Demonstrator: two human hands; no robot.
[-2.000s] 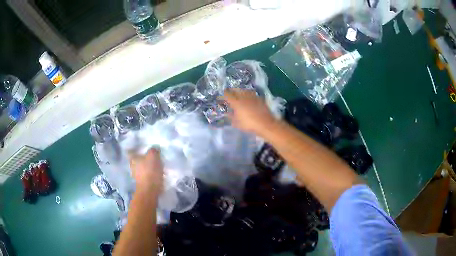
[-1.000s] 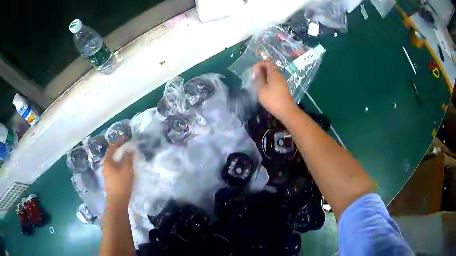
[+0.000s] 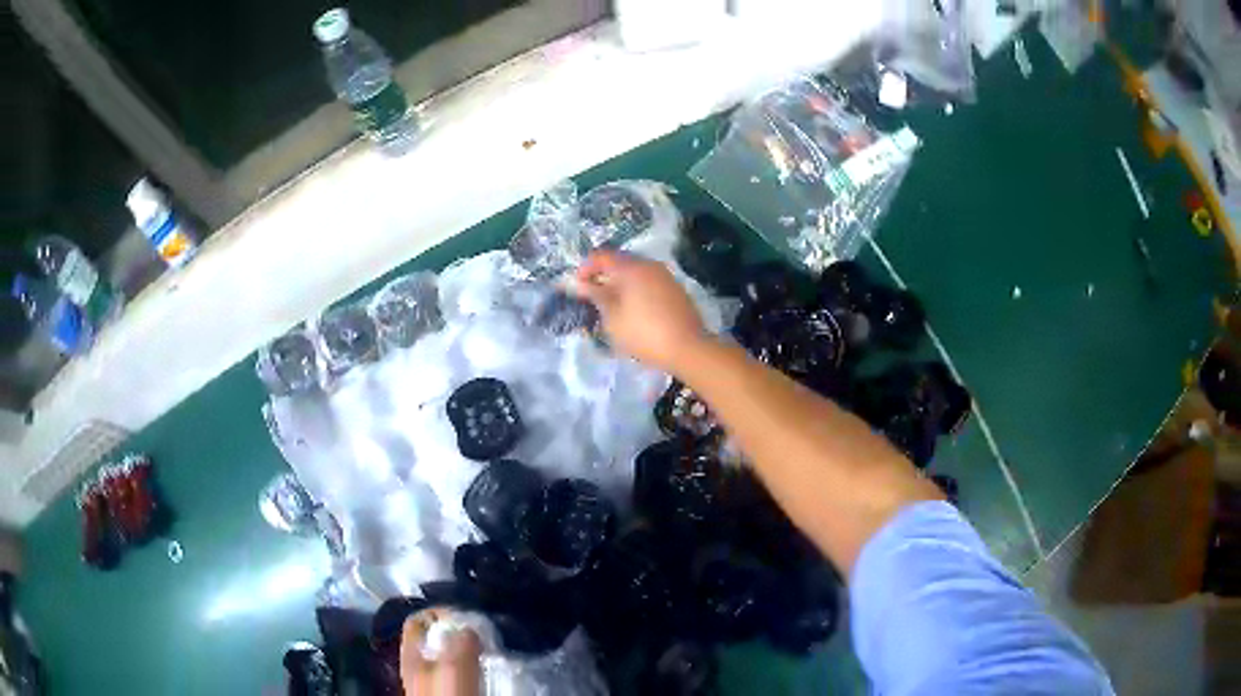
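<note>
Black plastic housings [image 3: 653, 558] lie heaped at the bench centre and right. One black housing [image 3: 485, 418] sits apart on the pale plastic sheet [image 3: 395, 435]. Bagged housings [image 3: 406, 310] stand in a row along its back edge. My right hand [image 3: 633, 306] is at the bagged housings at the back, its fingers closed on clear film; exactly what it grips is blurred. My left hand [image 3: 442, 655] is at the bottom edge, partly cut off, closed around a small white wad, with a clear bag [image 3: 544, 669] beside it.
A zip bag of small parts [image 3: 817, 163] lies at the back right. Red wire leads [image 3: 120, 510] lie at the left. A water bottle [image 3: 368, 89] and a white bottle [image 3: 162, 224] stand on the ledge [image 3: 476, 150]. A brown carton [image 3: 1143, 524] is at the lower right.
My left hand has moved from the sheet's left side down to the bottom edge. My right hand has moved left, from near the zip bag to the bagged housings. A black housing now sits mid-sheet.
</note>
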